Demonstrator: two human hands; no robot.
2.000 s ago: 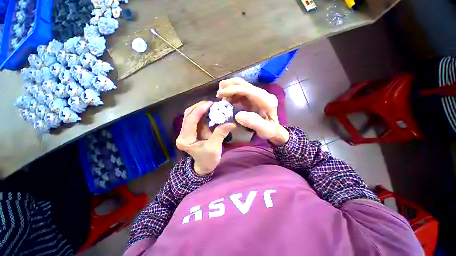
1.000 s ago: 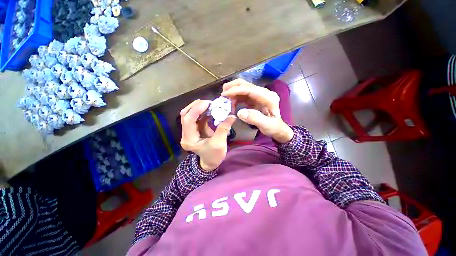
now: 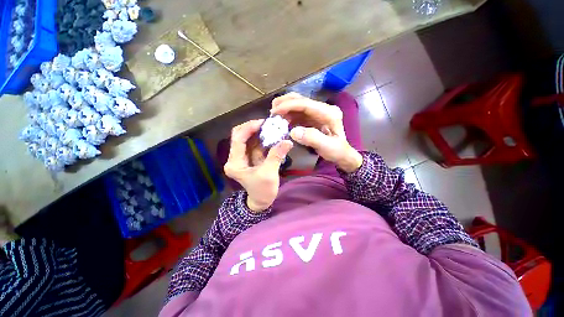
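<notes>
A small knobbly white to pale blue moulded piece (image 3: 274,130) is held above my lap, just off the bench edge. My left hand (image 3: 255,162) grips its left and lower side between thumb and fingers. My right hand (image 3: 316,129) holds its upper and right side, with the thumb at its right edge. The fingers hide the back of the piece. On the bench, a thin tan stick (image 3: 224,64) with a pale tip lies partly over a brown cardboard pad (image 3: 148,75). A round white dab (image 3: 164,54) sits on the pad.
Packed rows of pale blue-white pieces (image 3: 77,117) stand at the left of the bench (image 3: 260,37). Behind are dark small parts (image 3: 80,23) and a blue crate (image 3: 46,43). Below are another blue crate (image 3: 179,176) and a red stool (image 3: 473,124). A striped sleeve (image 3: 46,278) shows lower left.
The piece has turned slightly in my fingertips, and my left thumb has shifted on it. The view has shifted, so the yellow item at the bench's right end is out of view.
</notes>
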